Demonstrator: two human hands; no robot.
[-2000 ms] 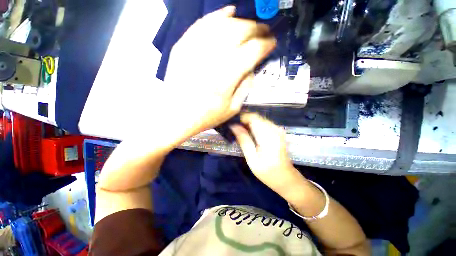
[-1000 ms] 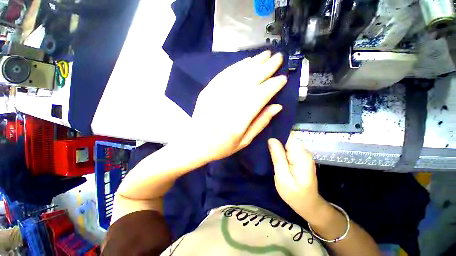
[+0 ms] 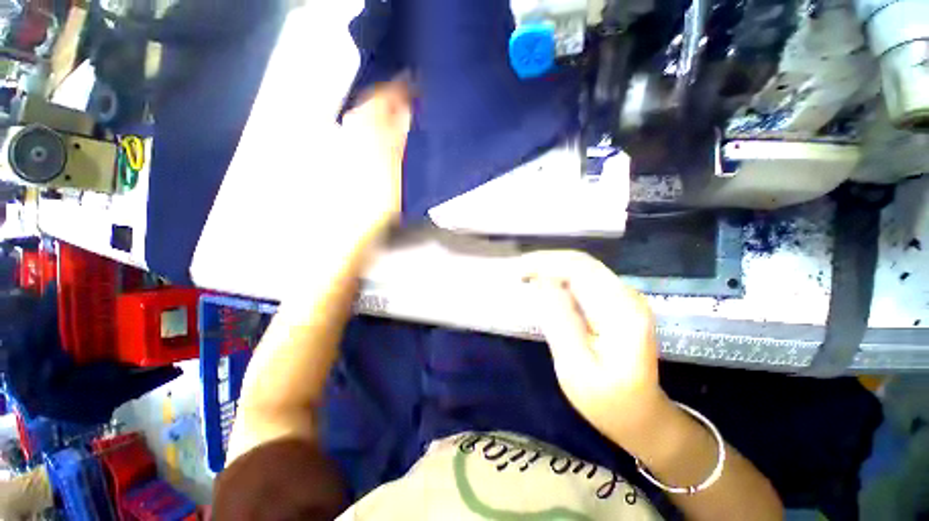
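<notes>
A navy fabric panel (image 3: 458,102) lies left of the needle area and over part of the pale cloth plate (image 3: 550,193). My left hand (image 3: 382,127) is blurred at the panel's left edge; its grip on the cloth cannot be made out. My right hand (image 3: 601,331) is over the front table edge, its thumb and fingers close together; whether it holds anything is not clear. The overlock machine (image 3: 667,112) stands to the right, its dark mechanism strewn with lint, with a blue knob (image 3: 532,49) above the plate.
A long navy fabric stack (image 3: 194,132) lies at the left of the table. Navy cloth (image 3: 458,377) covers the lap. A blue basket (image 3: 216,377) and a red crate (image 3: 158,326) are at lower left. A measuring tape strip (image 3: 744,351) runs along the front edge.
My left hand has moved left and up from beside the presser area. The navy panel has shifted up and left, uncovering the plate and front edge. My right hand has stayed near the edge.
</notes>
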